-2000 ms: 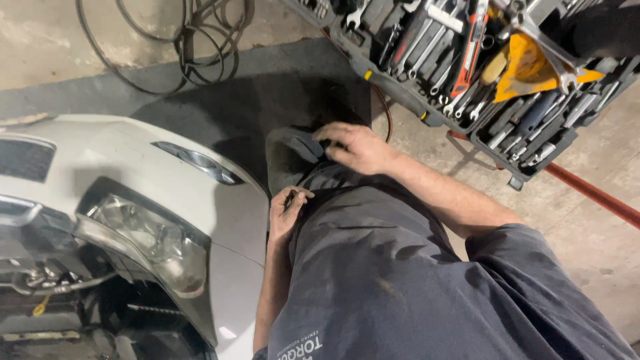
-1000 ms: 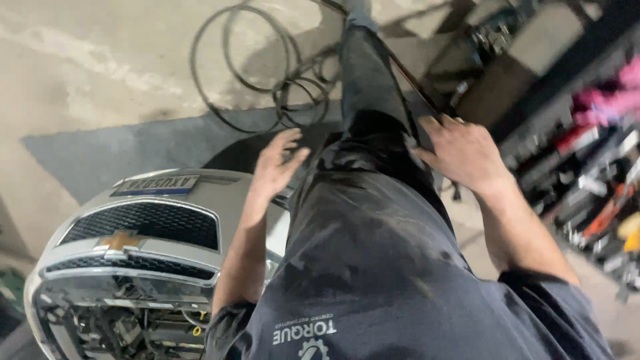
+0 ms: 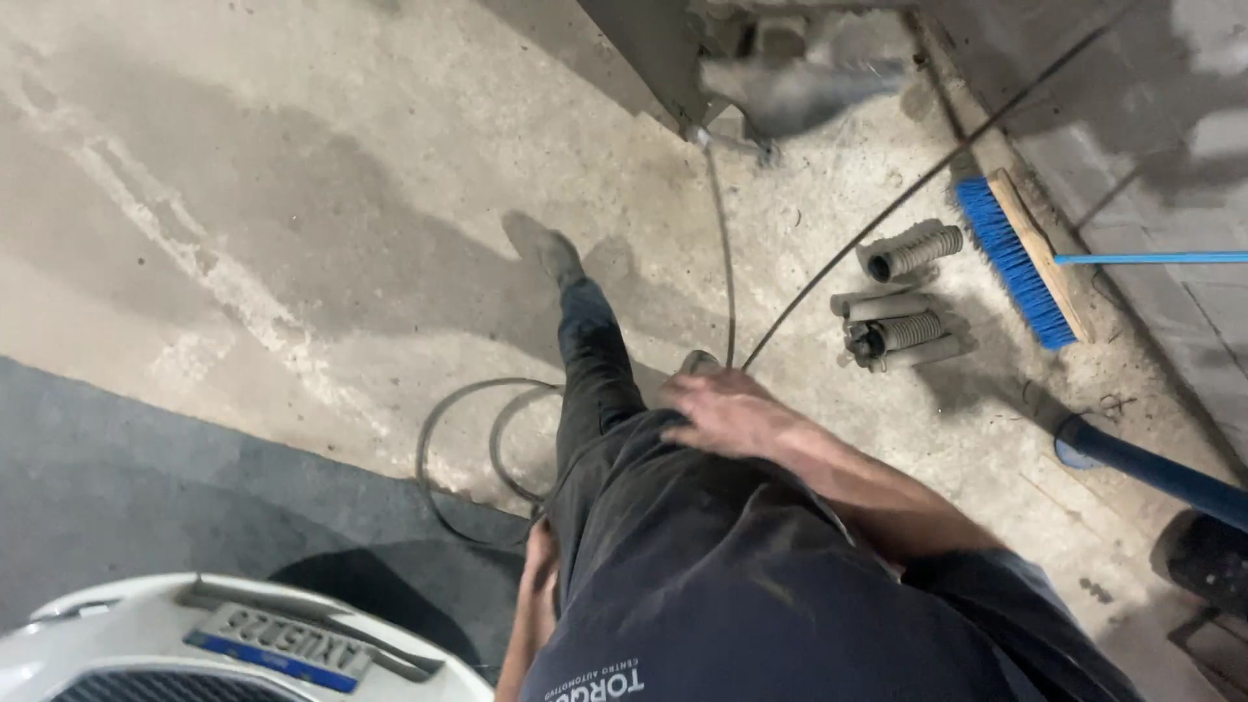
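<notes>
My left hand [image 3: 542, 558] hangs beside my left thigh, partly hidden by my dark shirt; its fingers cannot be made out. My right hand [image 3: 717, 409] is in front of my right hip, blurred, with its fingers somewhat spread and nothing seen in it. A black hose [image 3: 421, 458] lies coiled on the floor beyond my left hand, and a hose line [image 3: 863, 234] stretches from near my right hand toward the wall. The white bumper of a car [image 3: 439, 682] is at the lower left, below my left hand.
Corrugated dust boots and tubes [image 3: 907, 331] lie on the concrete floor [image 3: 390, 195] at the right. A blue-bristled push broom [image 3: 1019, 263] rests by the block wall [image 3: 1170, 205]. A dark blue pole [image 3: 1150, 468] stands nearer. A dark cabinet-like object [image 3: 648, 58] is at the top.
The view has swung far to the right; the tool case seen earlier is out of view, and the broom and boots have appeared. Both hands have come down closer to my body since one second ago.
</notes>
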